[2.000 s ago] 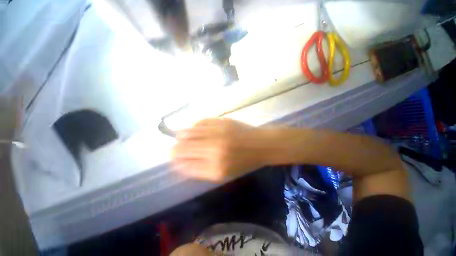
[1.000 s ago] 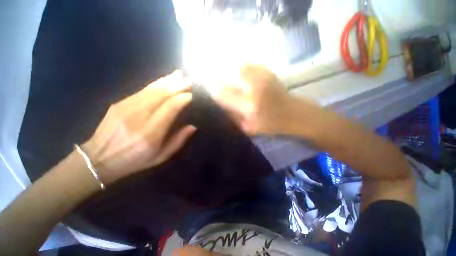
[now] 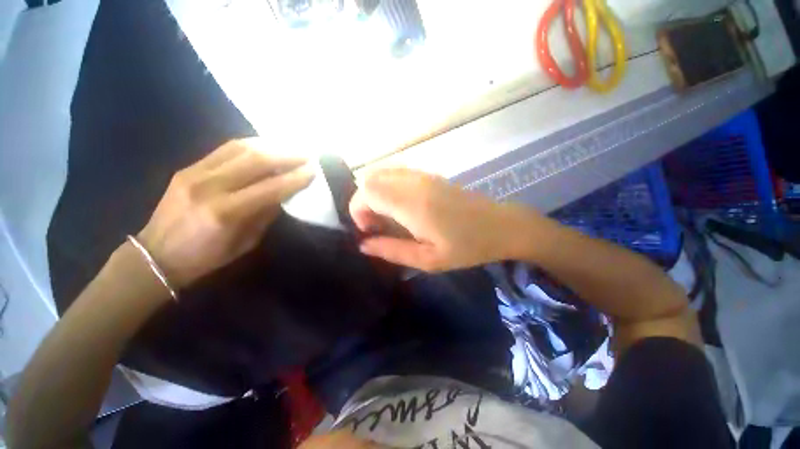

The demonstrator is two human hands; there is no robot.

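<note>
A large black cut panel (image 3: 132, 114) lies over the left of the table and hangs over its front edge towards my lap. A small pale piece (image 3: 313, 200) with a black strip beside it lies at the panel's edge between my hands. My left hand (image 3: 219, 206) rests on the black panel, its fingertips pinching the pale piece. My right hand (image 3: 408, 219) has its fingers curled on the black edge just right of the pale piece. Part of the sewing machine's metal parts (image 3: 399, 26) shows at the top, washed out by glare.
Scissors with red and yellow handles (image 3: 581, 44) lie at the upper right of the table (image 3: 491, 131). A dark rectangle with a brown edge (image 3: 702, 51) is right of them. Blue baskets (image 3: 649, 210) and a heap of black and white pieces (image 3: 548, 333) are below the table.
The black panel and my left hand came into view after the first frame. Since the second, both hands are lower relative to the machine, and the pale piece now shows between them.
</note>
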